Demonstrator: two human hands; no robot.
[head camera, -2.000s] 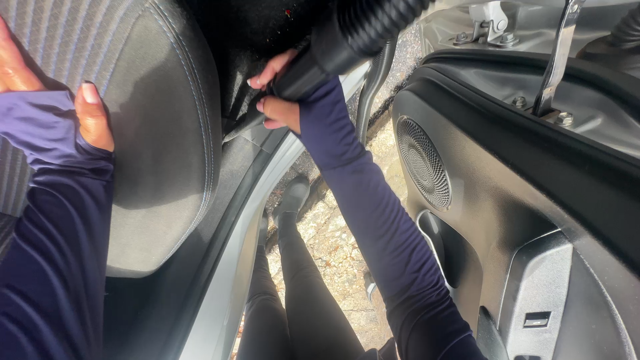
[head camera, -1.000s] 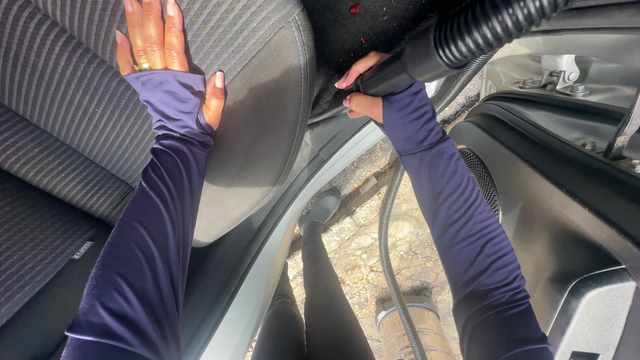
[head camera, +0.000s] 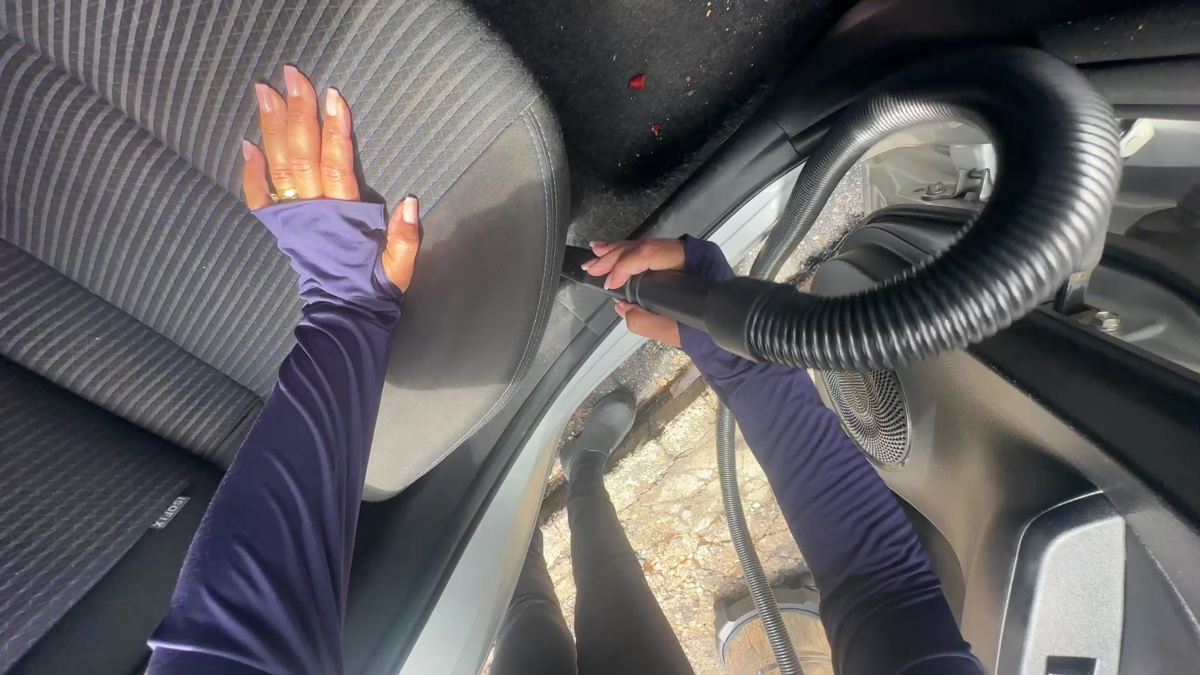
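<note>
My left hand (head camera: 323, 178) lies flat on the striped fabric car seat (head camera: 412, 84), fingers apart and holding nothing, with a ring on one finger. Around the black plastic vacuum nozzle tube (head camera: 670, 295) my right hand (head camera: 637, 281) is closed. The tube's far end points left, at the gap between the seat's side bolster (head camera: 473, 272) and the door sill (head camera: 600, 361); its tip is hidden by the seat edge. From the tube a ribbed black vacuum hose (head camera: 1022, 281) loops up on the right and back behind my right forearm.
The open car door with its round speaker grille (head camera: 870, 412) stands at the right. Red and pale bits lie on the dark floor carpet (head camera: 647, 94). Below are stone paving (head camera: 684, 478), my shoe (head camera: 603, 427) and a round container (head camera: 773, 633) beside the thinner hose run.
My right hand has drawn the nozzle back along the seat's side toward me, and the hose now bends into a large loop. My left hand stays on the seat. The view has shifted.
</note>
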